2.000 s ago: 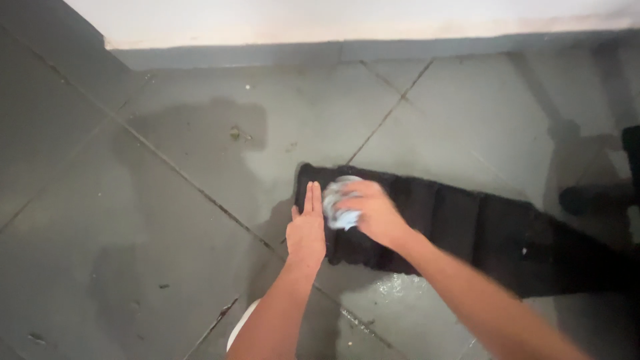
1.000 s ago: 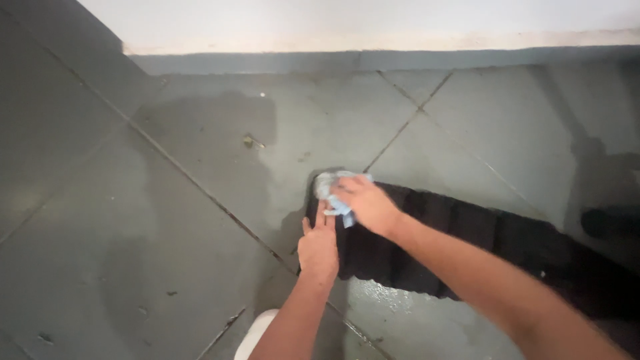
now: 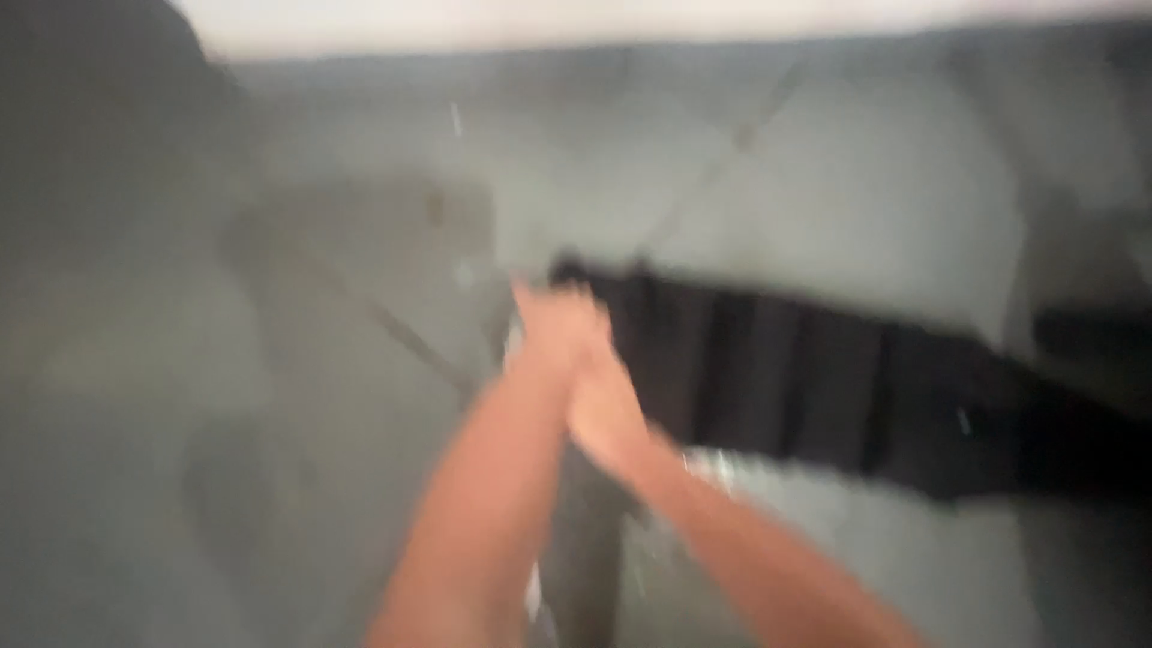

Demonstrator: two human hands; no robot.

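The view is strongly blurred. My left hand is at the near left end of a long, black, ribbed piece lying on the tiled floor. Close against it, and partly behind it, is my right hand. The two hands overlap, and their fingers cannot be told apart. A pale patch shows at the left edge of my left hand; whether it is the cloth, I cannot tell. What either hand holds is hidden.
Grey floor tiles with dark joints lie around the black piece. A white surface runs along the top. Dark shadows fall on the floor at the left and right. Shiny wet spots show below the black piece.
My right hand has moved from the top of the black piece's left end toward me, against my left hand. The light cloth seen in it before is no longer plainly visible.
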